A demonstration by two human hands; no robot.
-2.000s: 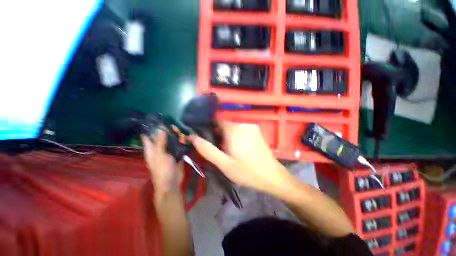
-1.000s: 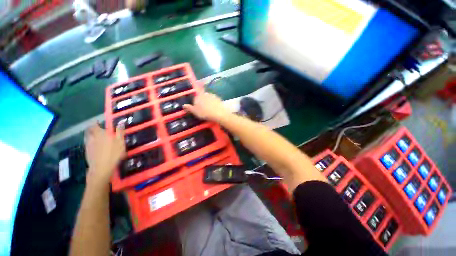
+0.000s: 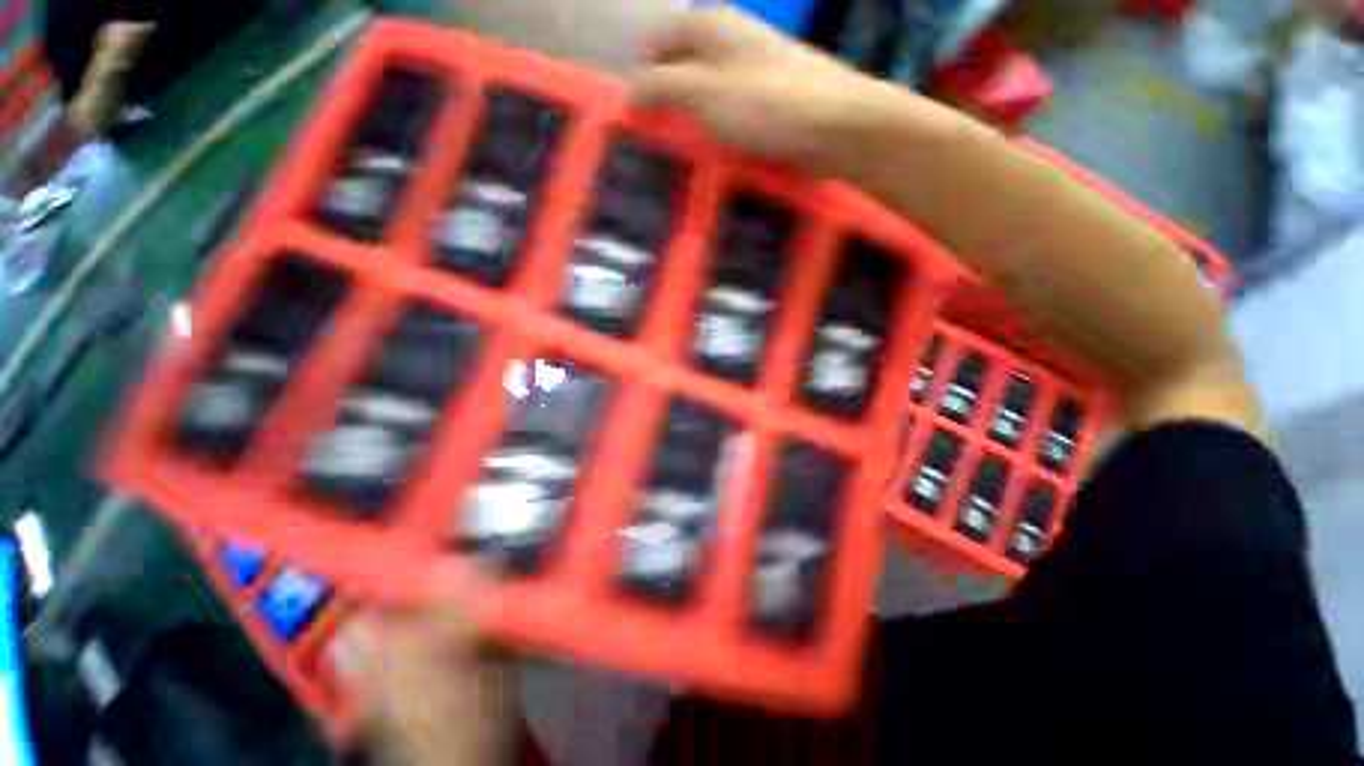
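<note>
A red-orange phone tray (image 3: 539,322) fills the middle of the view, tilted and blurred. Its pockets, in two rows, hold black phones with their backs and white labels up. My right hand (image 3: 733,83) holds the tray's upper edge; its fingertips are partly hidden. My left hand (image 3: 426,681) is at the tray's lower left edge, strongly blurred, and grips it there. Part of another tray with blue-fronted phones (image 3: 292,602) shows below the held tray at lower left.
A stacked tray of phones (image 3: 987,434) stands at the right, beyond the held tray. The green bench (image 3: 90,367) lies at the left, with a screen edge (image 3: 15,659) at far left. Another person's hand (image 3: 108,72) shows at top left.
The filled tray has been lifted off the tray beneath, turned and carried to the right, closer to the camera. The view has swung right; the right-hand monitor is out of view.
</note>
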